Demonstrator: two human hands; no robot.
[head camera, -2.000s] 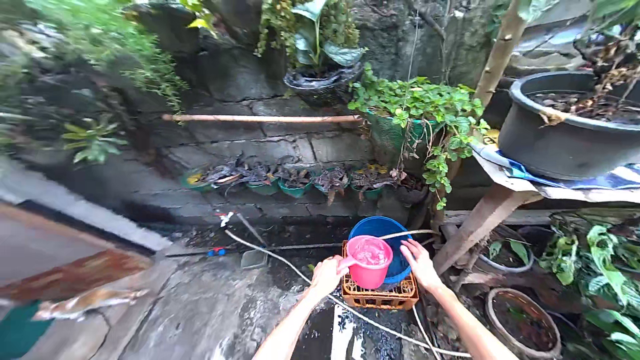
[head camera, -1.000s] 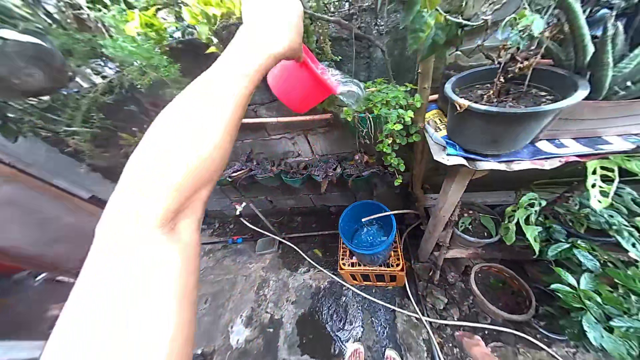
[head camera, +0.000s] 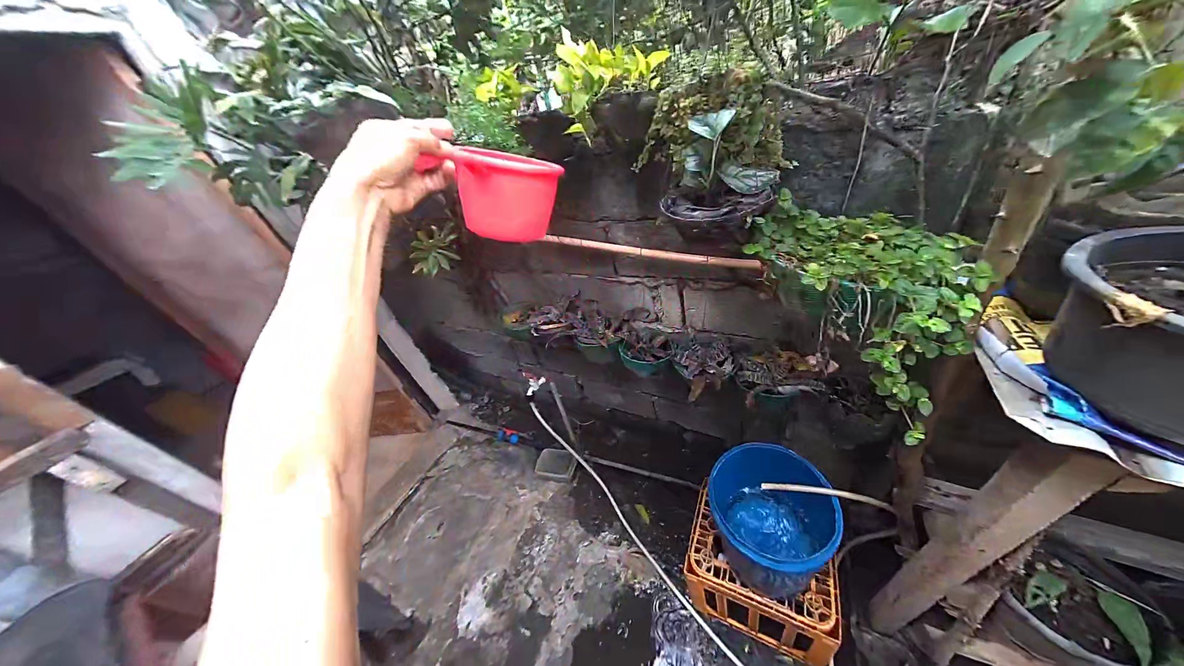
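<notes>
My left hand (head camera: 398, 165) is raised on a stretched arm at the upper left and grips the handle of a red plastic dipper (head camera: 509, 196). The dipper looks about level; what is inside it is hidden. Below and to the right, a blue plastic bucket (head camera: 775, 507) with water in it sits on an orange plastic crate (head camera: 764, 606). The end of a pale hose (head camera: 823, 492) hangs over the bucket's rim, and the water there is stirred. My right hand is out of view.
Small green pots (head camera: 645, 359) line the block wall behind, under a pinkish pipe (head camera: 657, 253). A leafy hanging plant (head camera: 869, 268) is right of it. A large black pot (head camera: 1115, 342) stands on a wooden stand (head camera: 999, 532). The hose crosses the wet floor from a tap (head camera: 534, 384).
Two seconds ago both my hands were over the bucket, the left on the dipper. A second ago the left held it tilted with water spilling out; now it is level. My right hand has left the view.
</notes>
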